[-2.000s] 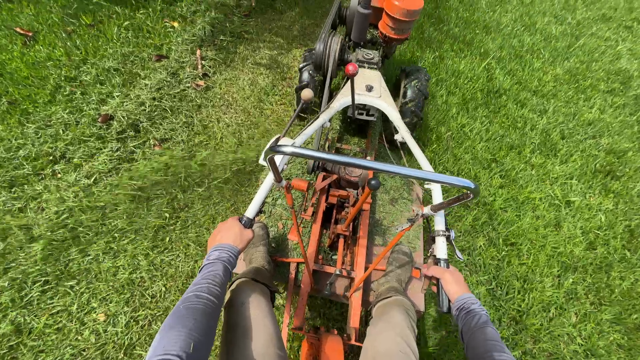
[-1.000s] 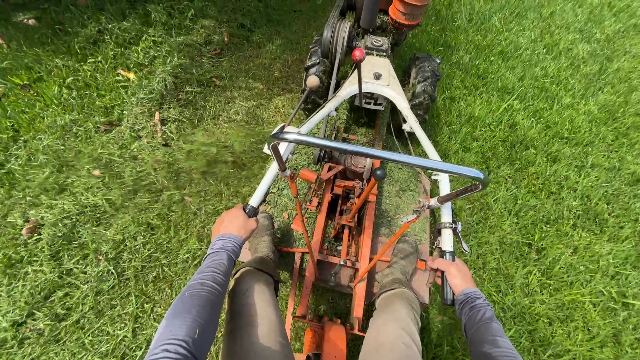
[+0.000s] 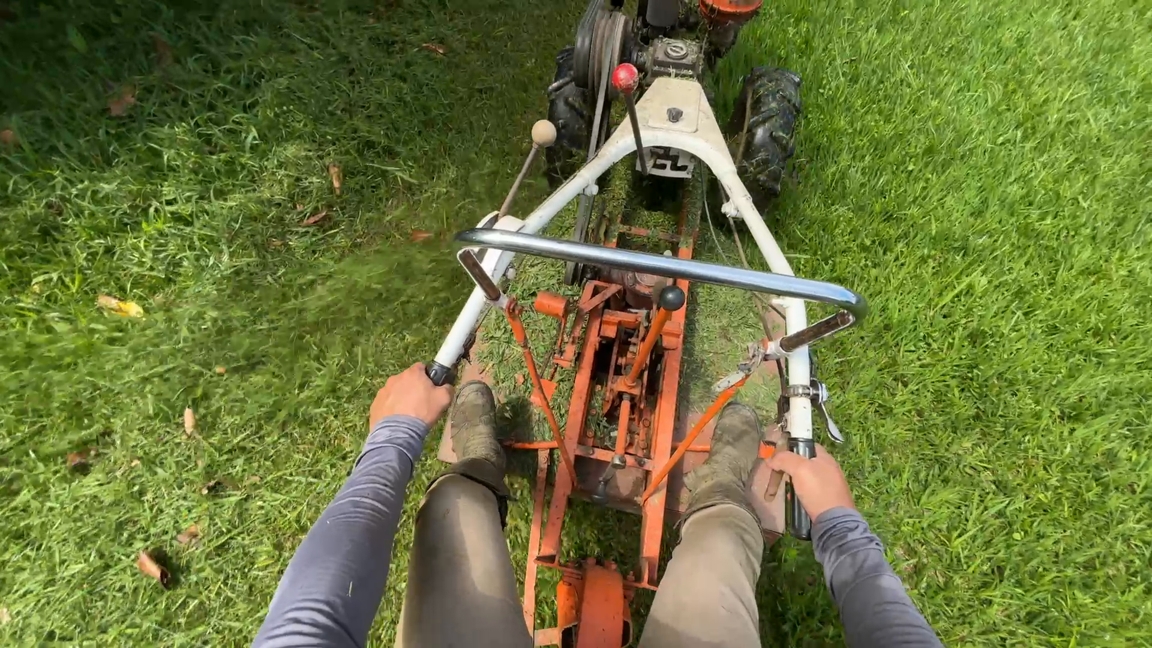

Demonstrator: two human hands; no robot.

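My left hand is closed around the black grip at the end of the left white handlebar. The right black grip is held by my right hand. A chrome bar crosses between the handlebars of this two-wheeled walking tractor. Below it lies the orange steel frame of a mower deck, with a black-knobbed lever. A red-knobbed lever and a cream-knobbed lever stand farther forward. My boots rest on the deck, either side of the frame.
Treaded rubber tyres flank the engine end, with belt pulleys beside the left one. Longer grass grows on the right. Cut grass and dry leaves lie on the left, where shade covers the far corner.
The tractor has moved forward over the grass with me on it; leaves on the left have shifted in view and shade has spread at the upper left. Both hands remain on the grips.
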